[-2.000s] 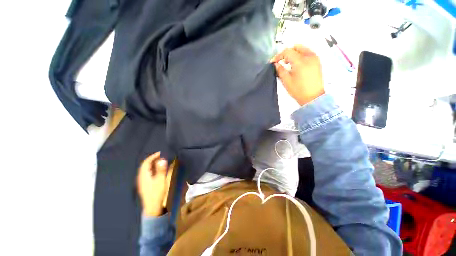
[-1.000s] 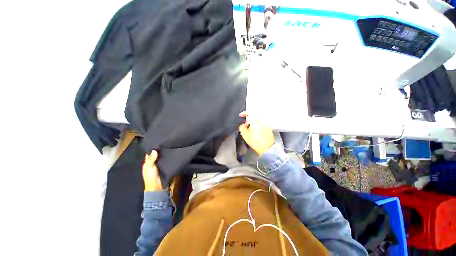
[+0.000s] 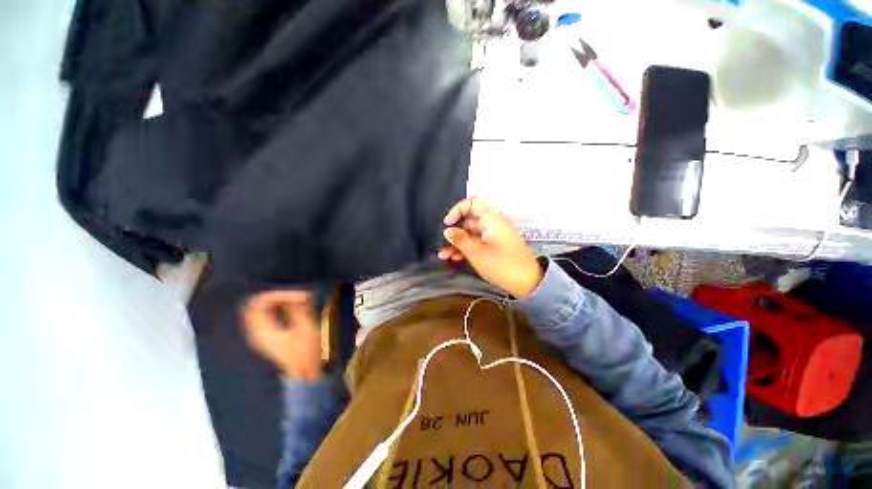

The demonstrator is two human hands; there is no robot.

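Note:
A large black garment panel [image 3: 325,162] covers the left part of the white table and hangs over its front edge. My right hand [image 3: 488,244] is at the panel's lower right corner, with thumb and fingers pinched on the dark cloth edge. My left hand [image 3: 287,329] is blurred at the panel's lower left edge, fingers curled; whether it grips the cloth cannot be told. The dark presser foot area [image 3: 497,17] shows at the top, beside the panel's right edge.
Thread snips [image 3: 604,78] and a black smartphone [image 3: 671,141] lie on the table, right of the cloth. A measuring tape [image 3: 593,236] runs along the front edge. A blue bin [image 3: 731,368] with black cloth and a red stool [image 3: 803,349] stand at lower right.
The cloth's lower fold has been laid out flatter, and its lower edge runs straighter. My right hand moved down from the panel's upper right edge to its lower corner. The camera view has shifted.

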